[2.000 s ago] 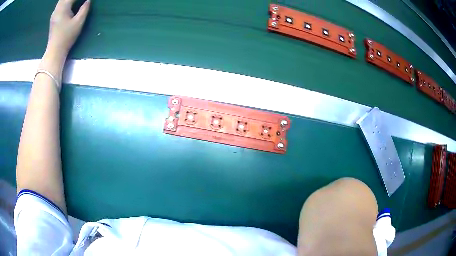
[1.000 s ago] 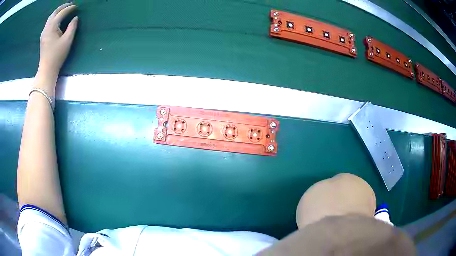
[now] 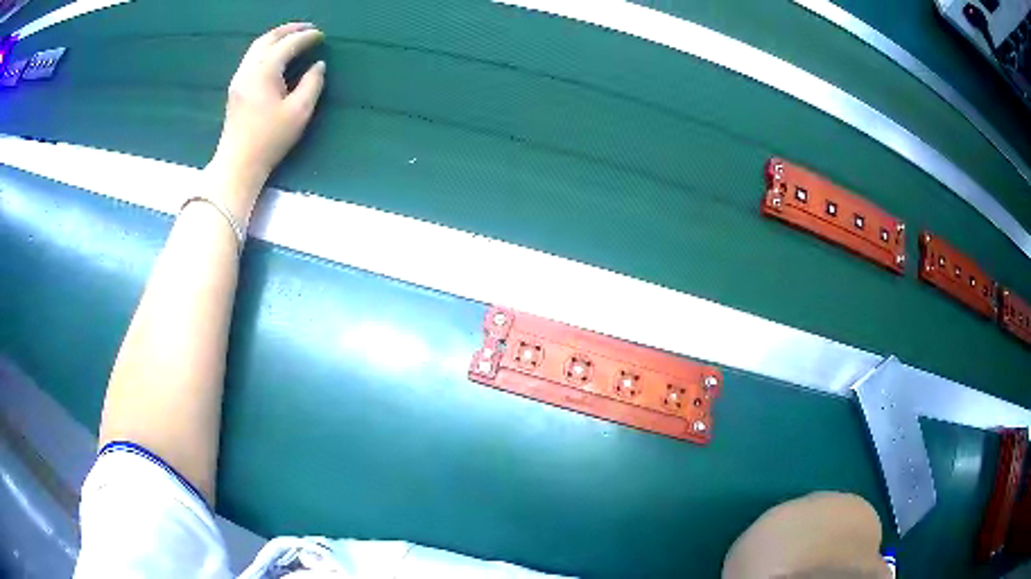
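Note:
A red fixture (image 3: pixel 596 376) lies flat on the green worktop in front of me, with four round nests in a row and screws at its ends. My left hand (image 3: pixel 271 96) rests over the green conveyor belt (image 3: pixel 509 147) at the upper left, bare, with thumb and fingers apart and nothing in it. A thin bracelet is on that wrist. My right hand is not visible; only a bare rounded part of the right arm shows at the bottom edge.
Red fixtures (image 3: pixel 837 215) lie in a row on the belt at right. A metal plate (image 3: pixel 895 447) leans by the pale rail (image 3: pixel 565 292). A red fixture stack (image 3: pixel 1004 492) is at the right edge. Grey fixtures (image 3: pixel 44 63) lie near violet light at upper left.
The view has swung left and up, so the fixtures and plate appear lower and farther right. Grey fixtures and violet light have come into view. My left hand stays open over the belt.

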